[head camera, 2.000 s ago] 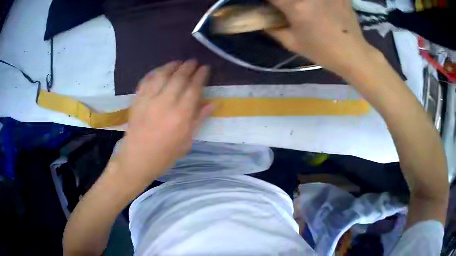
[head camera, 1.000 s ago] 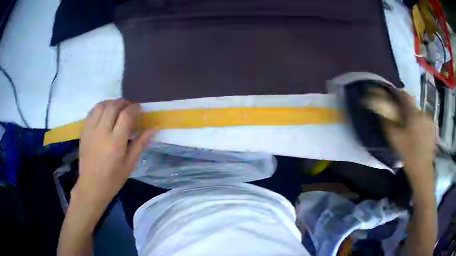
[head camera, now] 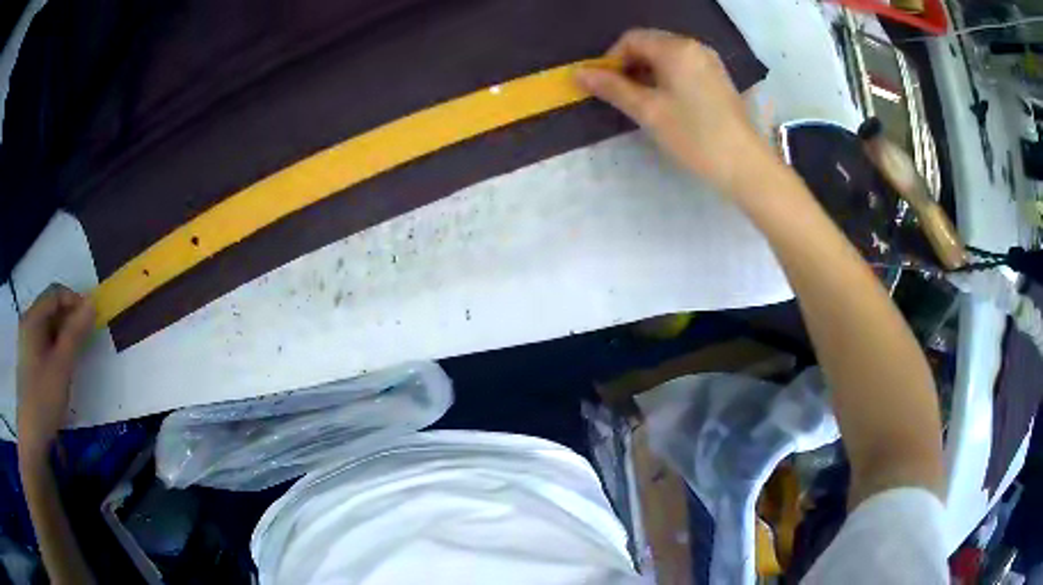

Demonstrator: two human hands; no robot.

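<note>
A long yellow strip point(head camera: 343, 155) lies on the dark brown garment piece point(head camera: 309, 86), a little in from its near edge and roughly along it. A band of brown cloth shows between strip and edge. My left hand point(head camera: 52, 337) pinches the strip's left end at the far left. My right hand point(head camera: 681, 103) pinches its right end near the cloth's right corner. The iron point(head camera: 846, 189) stands at the right, out of my hands, its wooden handle pointing down and right.
The white padded table point(head camera: 458, 269) has dark specks. A shiny metal rest point(head camera: 898, 97) and a red basket edge point(head camera: 915, 14) are at upper right. Clear plastic point(head camera: 309, 423) lies by the table's near edge. White-lined bundles point(head camera: 732, 429) are below at right.
The yellow strip has moved from the white table onto the brown cloth. My right hand has let go of the iron and taken the strip's right end. The view has turned.
</note>
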